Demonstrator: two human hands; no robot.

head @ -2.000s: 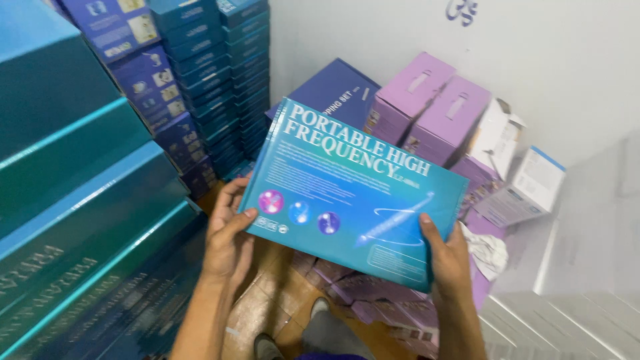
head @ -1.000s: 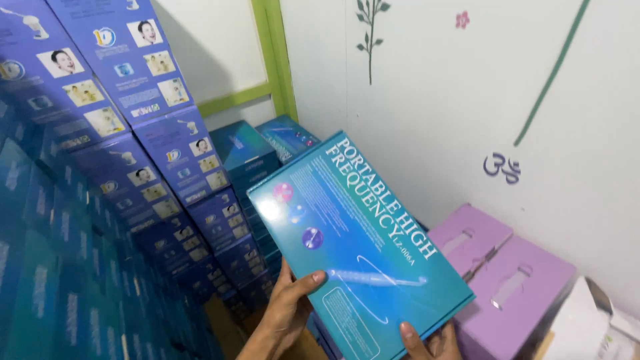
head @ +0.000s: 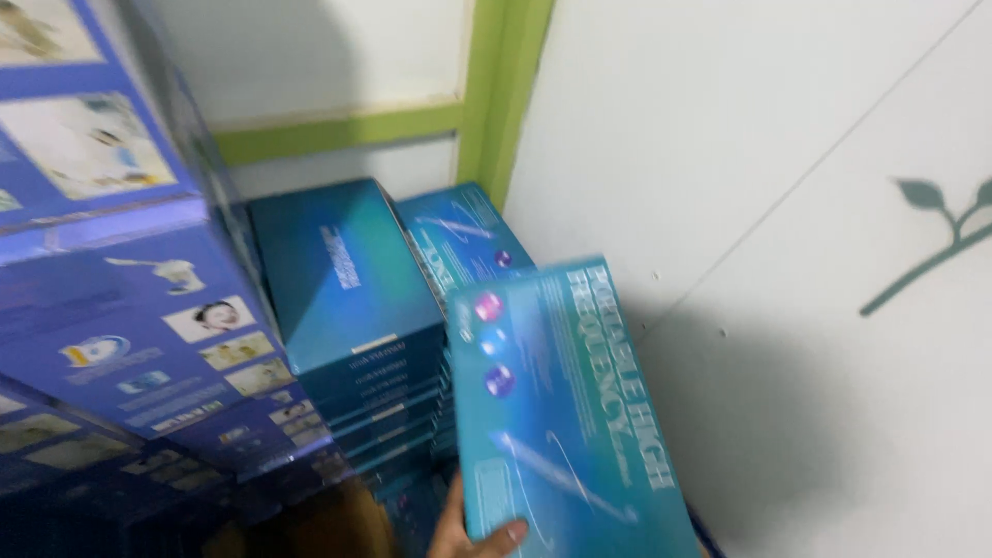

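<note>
A flat teal-blue cardboard box (head: 558, 418) with printed lettering and three coloured circles is tilted in front of me. My left hand (head: 477, 535) grips its lower left edge, thumb on the printed face. Only a sliver of skin shows past the box's lower right corner, so my right hand is essentially hidden. Behind the box's upper left corner lies a similar teal box (head: 457, 225), printed face up, on top of a stack. Beside that, to the left, rises another stack of teal boxes (head: 341, 271) with a plain, darker top.
Tall stacks of purple-blue printed cartons (head: 132, 310) fill the left side. A green frame strip (head: 504, 101) runs down the corner to a white wall (head: 697, 155) with a painted leaf branch (head: 942, 232). A brownish patch (head: 333, 527) shows low down between the stacks.
The view has swung toward the wall corner and the teal stacks. The held box has come close to those stacks. My right hand, seen on the box before, has dropped almost wholly out of sight.
</note>
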